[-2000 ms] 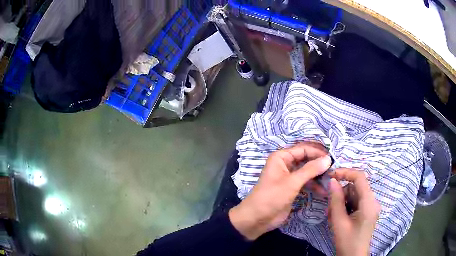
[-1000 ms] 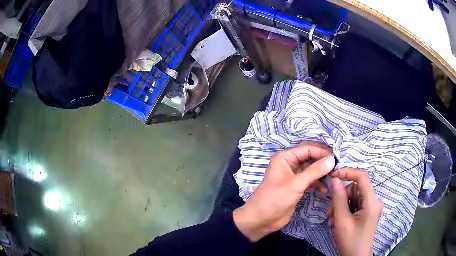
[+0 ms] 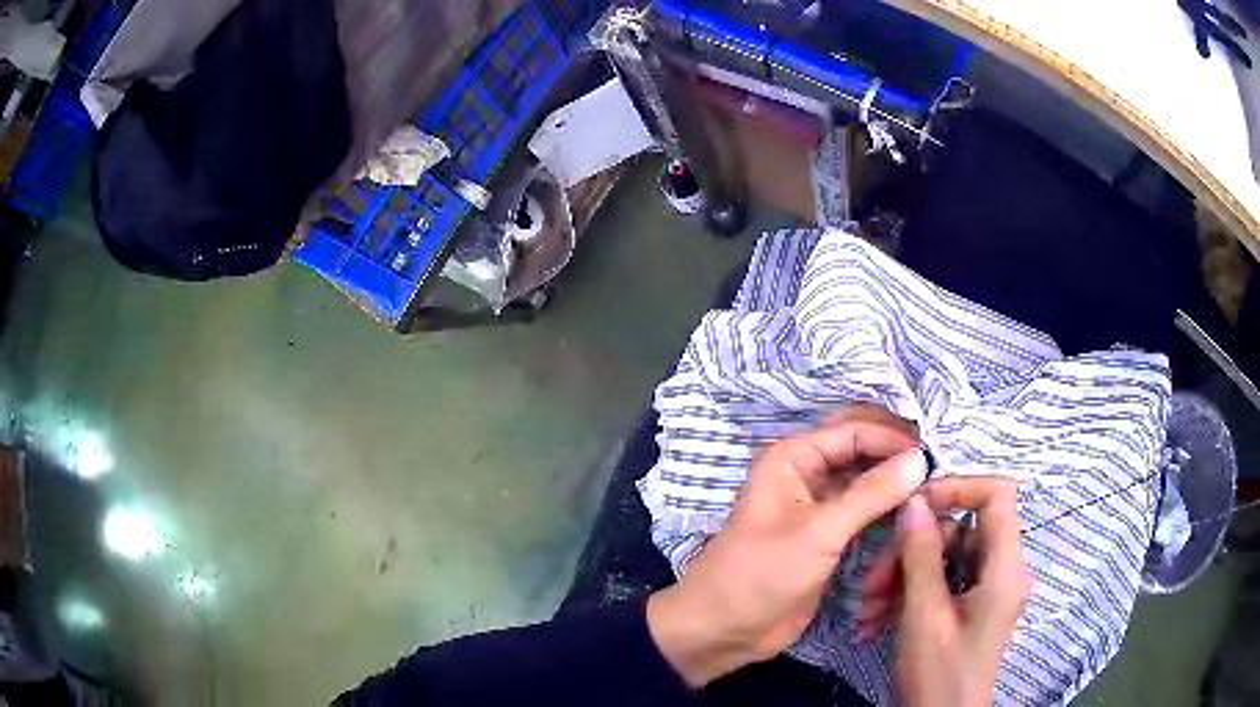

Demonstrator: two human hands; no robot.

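Observation:
The white garment with blue-grey stripes [image 3: 829,311] lies bunched over my dark-clothed lap. My left hand [image 3: 795,539] pinches its cloth between thumb and forefinger, with a small black strip [image 3: 927,460] at the fingertips. My right hand [image 3: 960,580] is just right of and below it, its thumb and forefinger closed close to the strip. A dark thread [image 3: 1092,508] runs from my right hand over the stripes to the right. A dark metal glint shows inside the right fingers. I cannot make out a needle.
A white-topped table [image 3: 1064,62] is at the upper right, with a dark-handled tool [image 3: 1216,25] on it. A mesh bin [image 3: 1199,483] with white scraps stands at the right. Blue crates [image 3: 366,249] and hanging dark cloth [image 3: 221,152] are at the left, over a green floor [image 3: 346,456].
Both hands stay close together at the black strip. My right hand has moved slightly left, and the thread now reaches farther right, past the bin. The view has shifted slightly.

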